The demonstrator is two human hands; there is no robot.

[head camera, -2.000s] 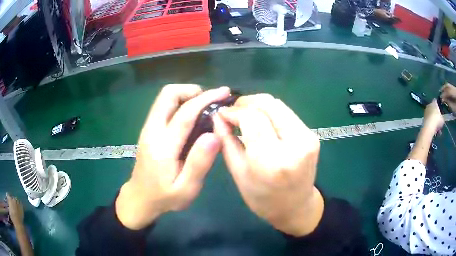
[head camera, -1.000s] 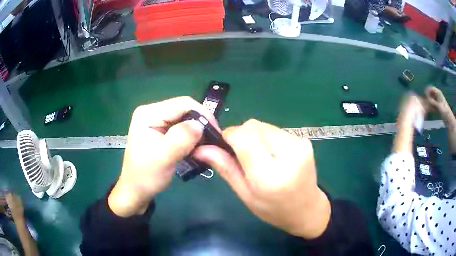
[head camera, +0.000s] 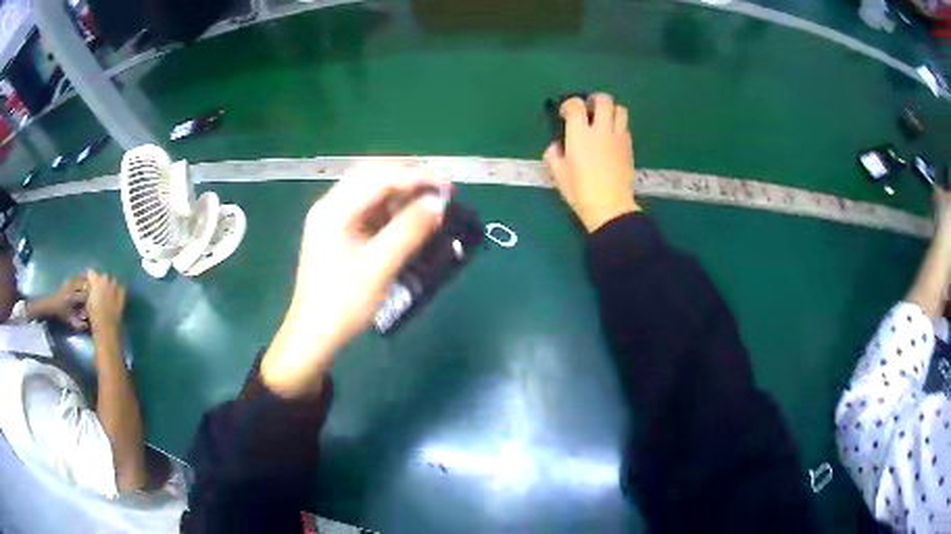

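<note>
A black phone (head camera: 428, 273) with a white patterned area at its lower end lies on the green surface in front of me. My left hand (head camera: 365, 245) is over its upper left side, blurred, thumb and finger close together; whether they pinch something I cannot tell. My right hand (head camera: 594, 151) reaches beyond the pale metal strip (head camera: 730, 196), with its fingers around a dark phone that is mostly hidden under them. A thin white oval ring (head camera: 502, 235) lies just right of the near phone.
A white fan (head camera: 172, 209) stands at the left. Several black phones lie at the far left, one of them here (head camera: 196, 125). Another phone (head camera: 881, 162) lies at the right. A person in a dotted sleeve (head camera: 897, 365) sits right, another person (head camera: 94, 396) left. A white ring (head camera: 822, 478) lies lower right.
My hands have parted. My right hand has moved forward and right to a dark phone beyond the strip. The near phone now shows more fully. The view has shifted, with more of the left neighbour showing.
</note>
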